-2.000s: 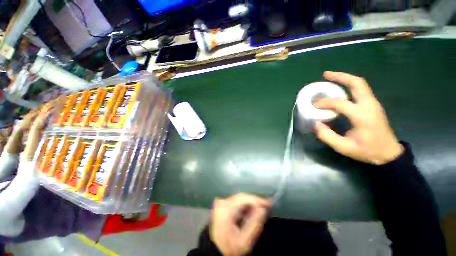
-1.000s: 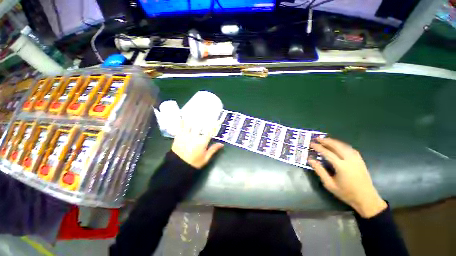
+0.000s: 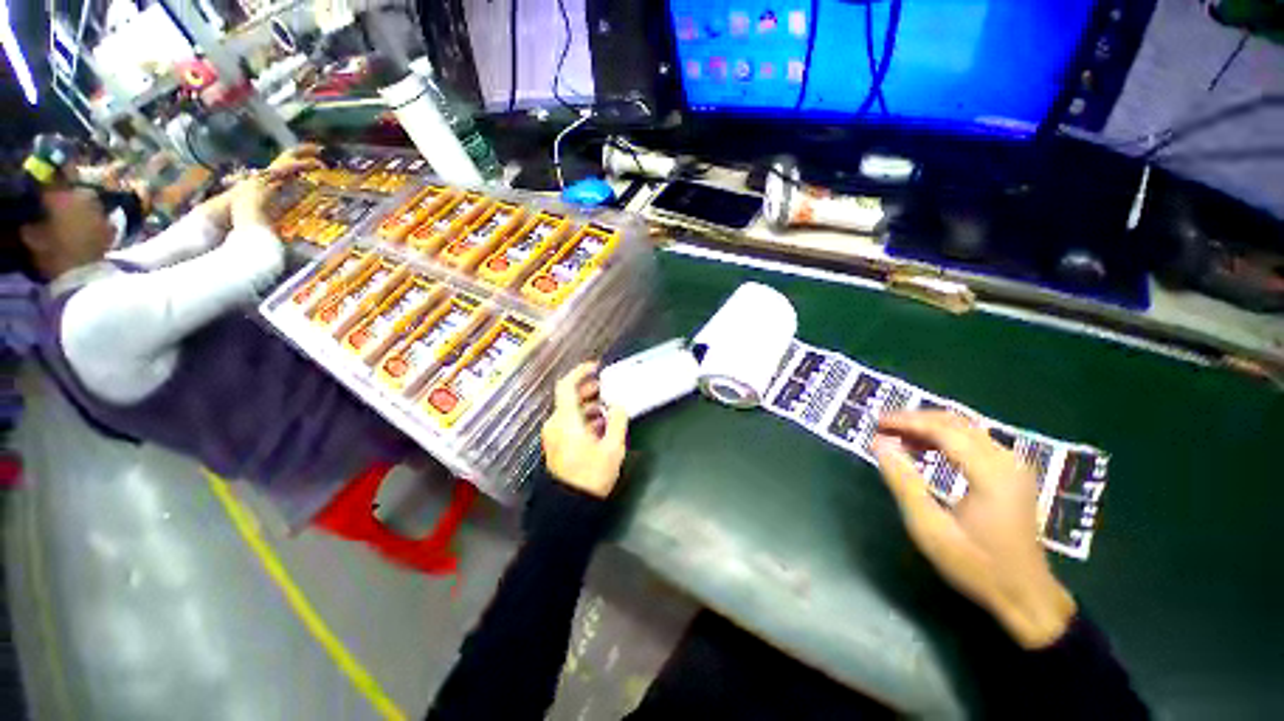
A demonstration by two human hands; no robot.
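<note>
A wide white label roll (image 3: 751,338) lies on the green bench. Its tail (image 3: 1073,493) lies flat to the right, with two rows of black-and-white printed blocks. My left hand (image 3: 584,434) holds a smaller white roll (image 3: 651,379) by its left end, just left of the wide roll. My right hand (image 3: 979,518) is over the middle of the tail and hides part of it. Its thumb and index fingertips are close together; whether they hold a small sticker cannot be told.
Stacked clear trays (image 3: 563,345) with orange-edged meters stand at the left. A person (image 3: 162,317) works beyond them. A red stool (image 3: 399,518) is on the floor. A dark phone (image 3: 707,204) and a white-and-orange device (image 3: 831,211) lie on the shelf below a monitor (image 3: 873,57).
The view has turned left. My left hand has left the wide roll and taken hold of the smaller one. My right hand has moved from the tail's end to its middle.
</note>
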